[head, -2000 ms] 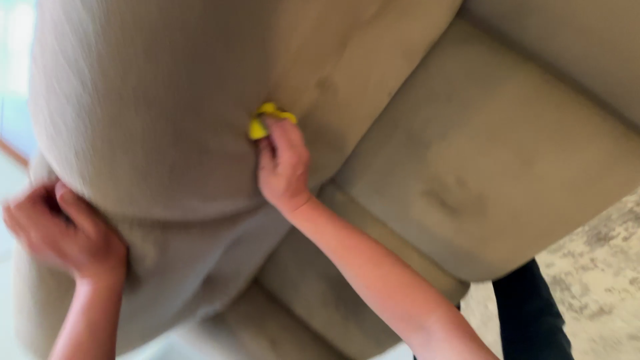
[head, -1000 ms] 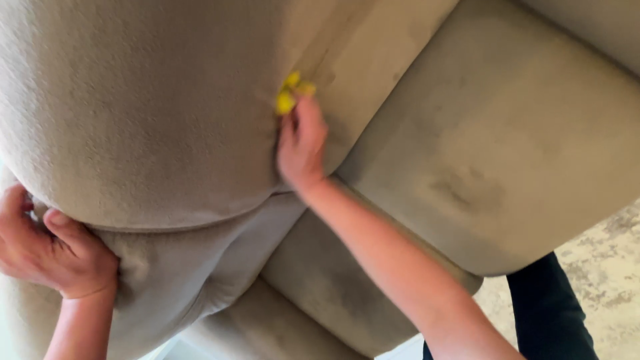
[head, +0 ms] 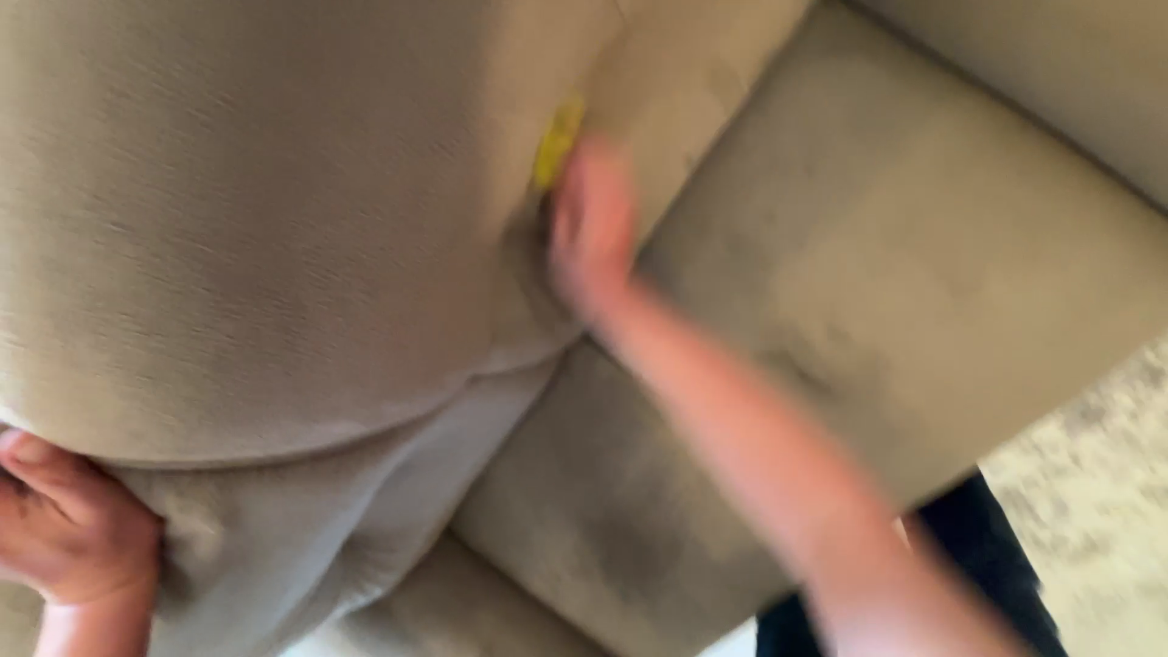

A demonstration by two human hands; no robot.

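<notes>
Blurred by motion, my right hand (head: 593,219) grips a small yellow thing (head: 558,141), perhaps a cloth or a brush; its kind cannot be told. It is against the inner side of a padded part of a beige upholstered sofa (head: 274,228), likely the backrest. My left hand (head: 82,525) rests at the lower left on the sofa's edge, by the seam under the big cushion. Its fingertips are partly cut off by the frame, and no object shows in it.
Sofa seat cushions (head: 894,246) with darker patches and deep seams lie to the right and below. A patterned rug (head: 1095,511) shows at the lower right, beside a dark-clothed leg (head: 985,557).
My right hand stays on the yellow thing, which has shifted along the upholstery toward the seat side. My left hand remains at the sofa's edge. The view has moved a little.
</notes>
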